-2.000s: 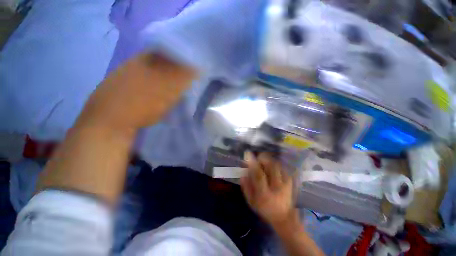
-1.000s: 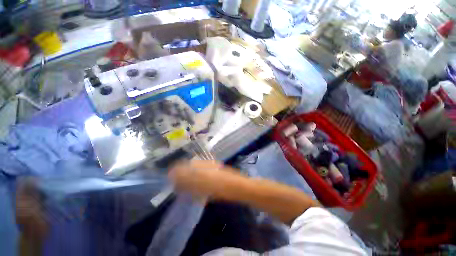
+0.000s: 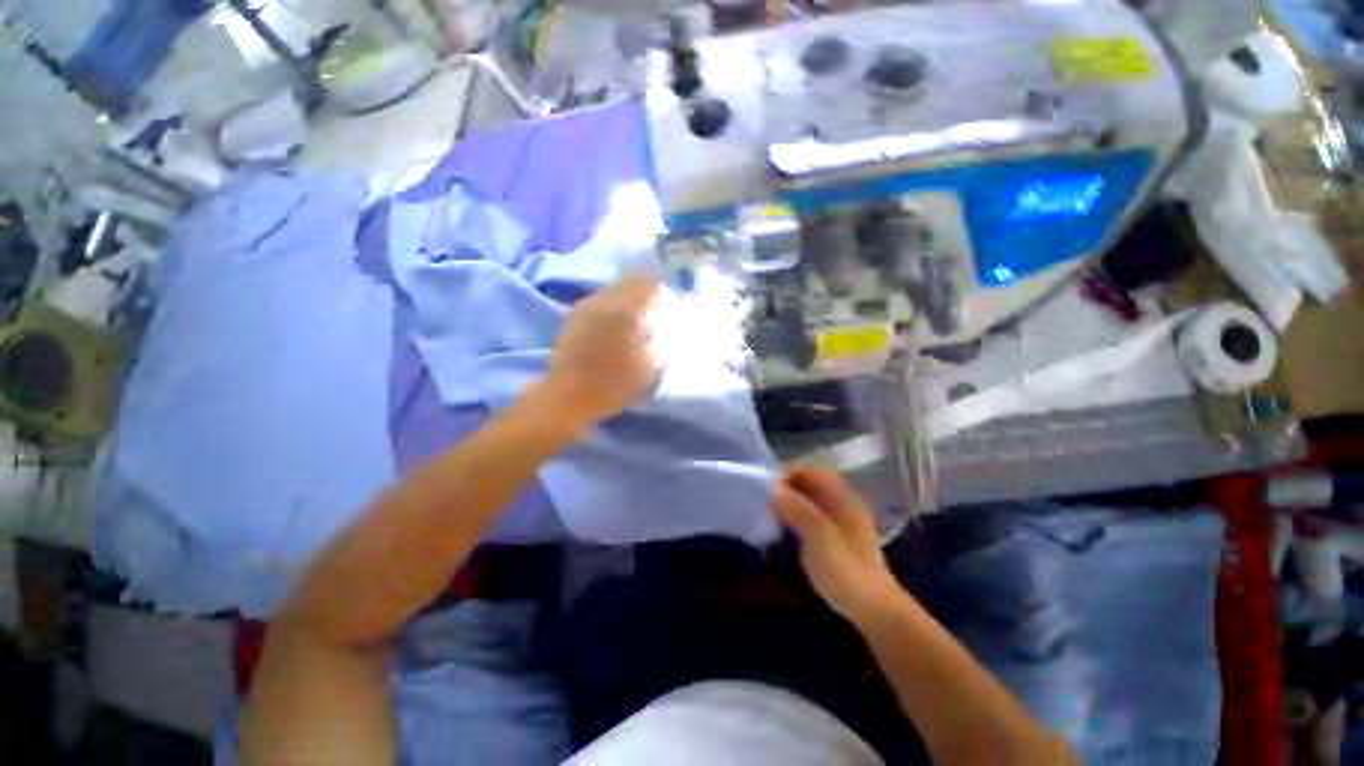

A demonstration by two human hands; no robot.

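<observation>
A light blue garment piece (image 3: 651, 472) lies rumpled on the table left of and in front of the white overlock machine (image 3: 928, 90). My left hand (image 3: 610, 352) is on the cloth beside the needle area (image 3: 711, 307), which is in bright glare; whether its fingers grip the cloth is not clear. My right hand (image 3: 823, 524) pinches the cloth's right corner at the table's front edge. Purple cloth (image 3: 524, 172) lies under and behind the piece. The presser foot is hidden in the glare.
Another light blue piece (image 3: 255, 389) lies flat at the left. A white tape roll (image 3: 1230, 344) stands right, its strip running left. Pale thread tails (image 3: 905, 434) hang before the machine. Light blue pieces (image 3: 1114, 629) lie below the table edge, beside a red basket (image 3: 1251, 621).
The view has swung back from the right to the machine. Both hands have moved up to it with the light blue piece, now spread by the needle area.
</observation>
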